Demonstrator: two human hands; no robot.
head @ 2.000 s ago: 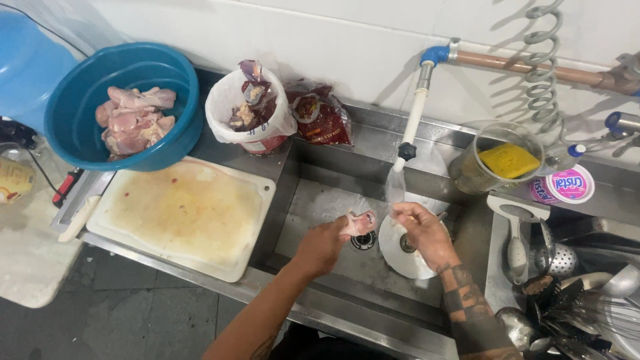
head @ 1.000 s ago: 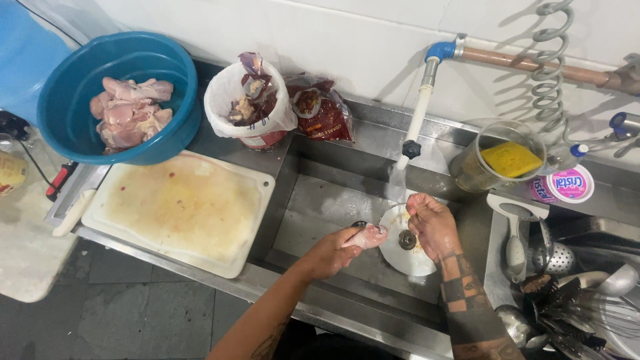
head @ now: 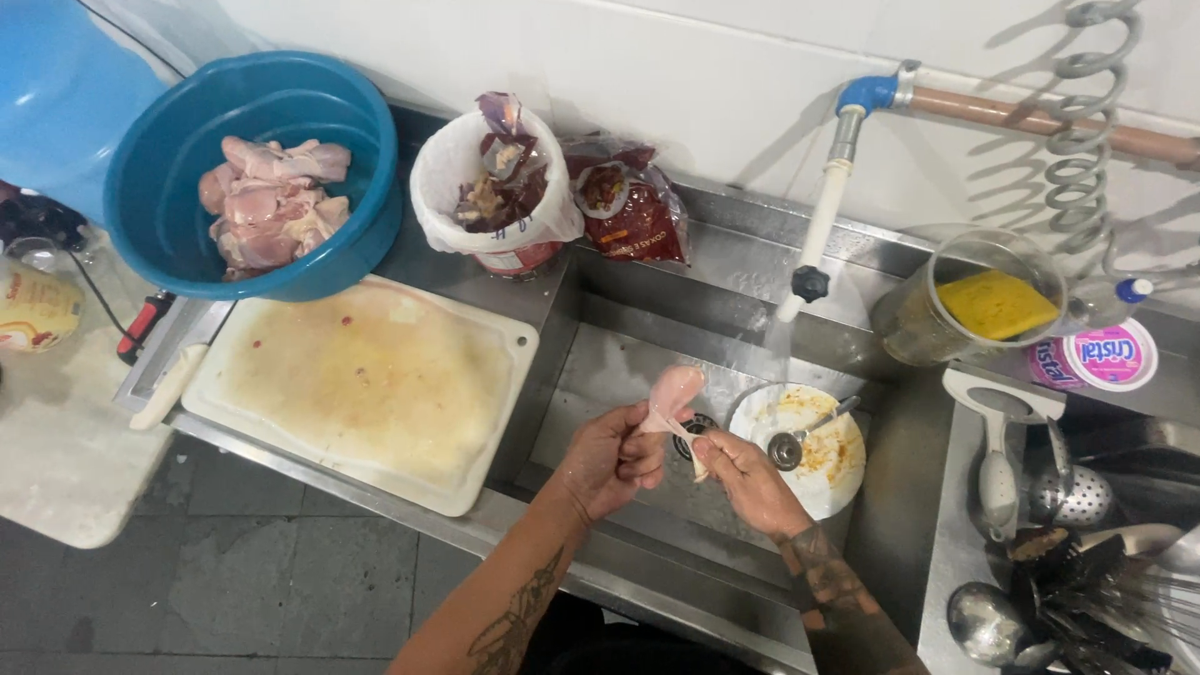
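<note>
Over the stainless steel sink, my left hand point(head: 614, 459) grips a raw chicken drumstick point(head: 677, 389), its thick end pointing up and away. My right hand point(head: 755, 478) pinches a stretched strip of skin point(head: 698, 459) at the drumstick's side. Beneath and right of the hands, a soiled white plate point(head: 825, 478) lies in the sink with a metal utensil point(head: 816, 427) on it. Water runs from the white tap pipe point(head: 827, 211) onto the plate area. More raw chicken pieces point(head: 277, 206) lie in a blue plastic tub point(head: 375, 220) at the upper left.
A stained white cutting board point(head: 375, 394) lies left of the sink, a white-handled knife point(head: 173, 384) beside it. Behind stand a lined waste bucket point(head: 436, 187) and a red plastic bag point(head: 637, 211). On the right are a container with a yellow sponge point(head: 998, 295), a tub point(head: 1111, 356) and kitchen utensils point(head: 1069, 497).
My right hand has come down and left from above the plate to the drumstick, and now holds skin pulled out from it. The drumstick's thick end now points upward.
</note>
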